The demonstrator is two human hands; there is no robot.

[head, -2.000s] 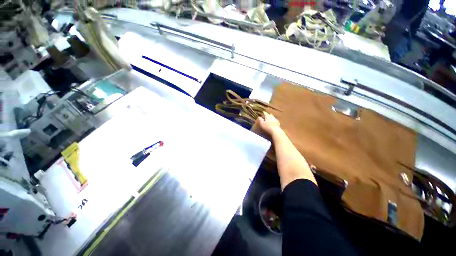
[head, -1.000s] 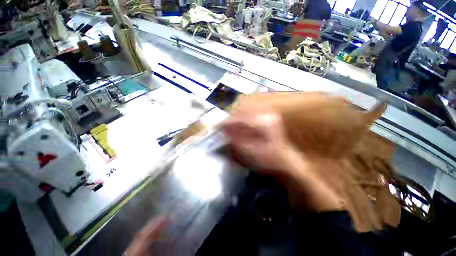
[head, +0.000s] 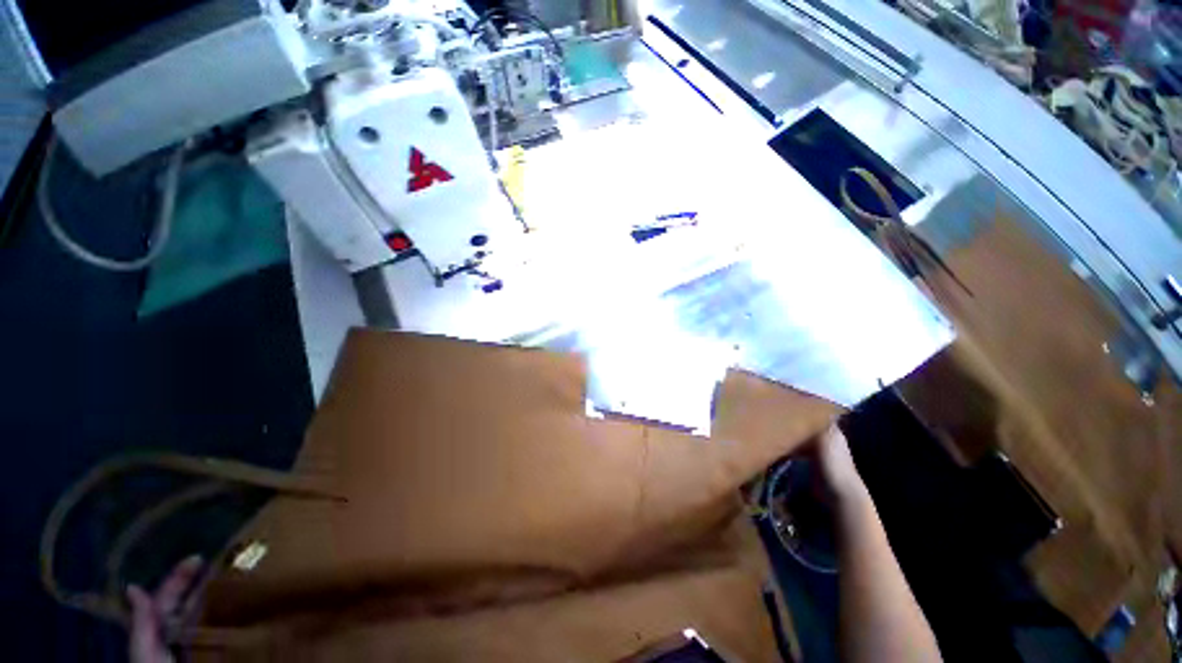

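Note:
A brown bag body [head: 480, 440] is spread in front of me, its upper edge on the white machine table [head: 804, 246]. My left hand [head: 162, 611] is at the lower left, holding the bag's edge near a handle loop [head: 169, 469]; part of it is cut off by the frame's bottom. My right hand [head: 834, 453] holds the bag's right edge just below the table's front corner, its fingers partly hidden by the fabric. A pale tag [head: 250, 556] lies on the bag near my left hand. The sewing machine head [head: 421, 168] stands beyond the bag's upper edge.
Snips [head: 664, 227] lie on the white table. A stack of brown bags [head: 1037, 363] is at the right, with a handle loop [head: 869, 194] over a dark opening. A round cup [head: 797, 518] is below the table edge. A teal cloth [head: 214, 233] is left of the machine.
The view has turned left towards the machine. A bag has come from the right stack to in front of me, and both hands are now at its edges.

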